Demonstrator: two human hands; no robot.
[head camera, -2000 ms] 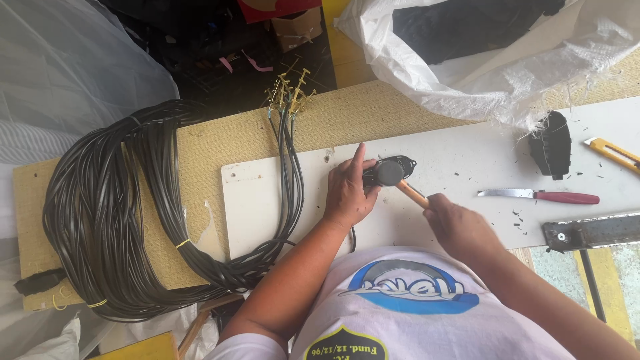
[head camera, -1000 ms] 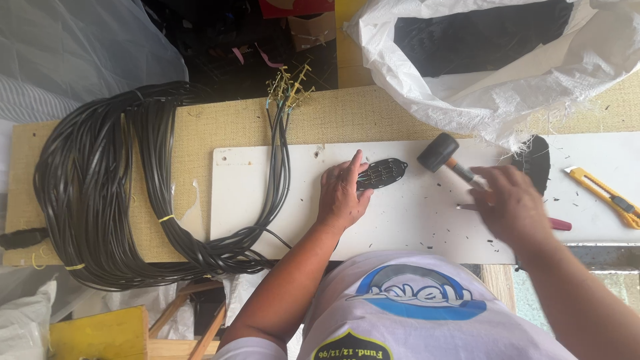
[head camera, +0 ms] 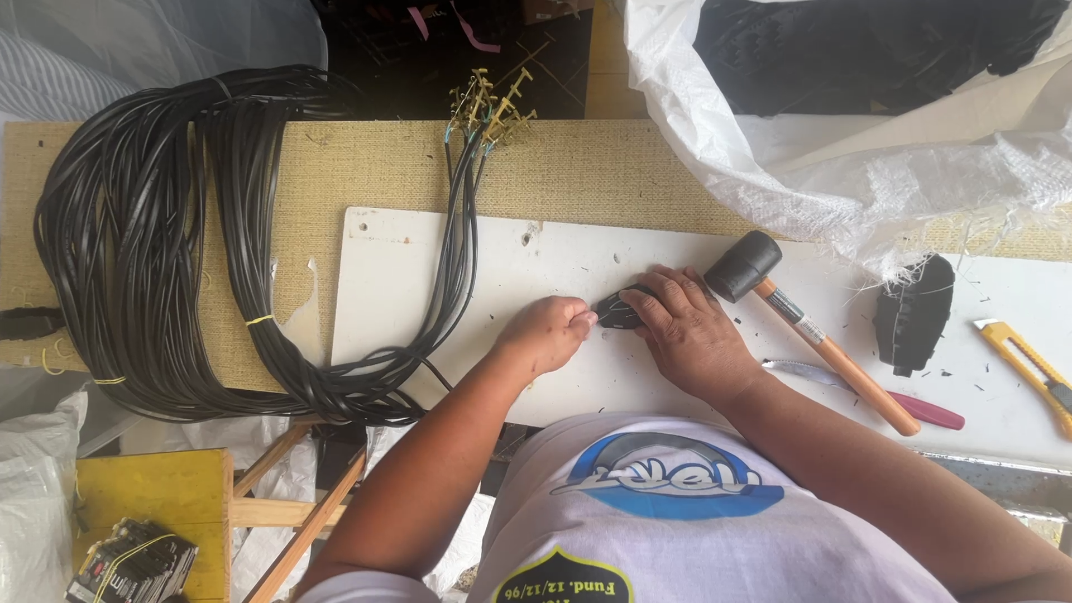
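Observation:
On the white board [head camera: 402, 276], my right hand [head camera: 699, 335] lies over a small black oval part [head camera: 618, 311], fingers curled on its top. My left hand [head camera: 548, 335] is at the part's left tip, thumb and forefinger pinched together; whether they grip its edge or something thin is too small to tell. A rubber mallet [head camera: 743, 266] with a wooden handle rests just right of my right hand. Its handle crosses a serrated knife [head camera: 925, 410] with a dark red handle. Left of my hands, a bundle of black cables [head camera: 456, 285] ends in brass-coloured plug pins [head camera: 494, 109].
A large coil of black cable [head camera: 134, 251] covers the table's left end. A white woven sack [head camera: 695, 109] with black pieces overhangs the back right. A black flat part [head camera: 914, 314] and a yellow snap-off cutter [head camera: 1026, 364] lie at right. Banded cards [head camera: 138, 565] sit lower left.
My right hand has let go of the mallet, which it held in both earlier frames, and has moved left onto the black part. My left hand has shifted to the part's left tip.

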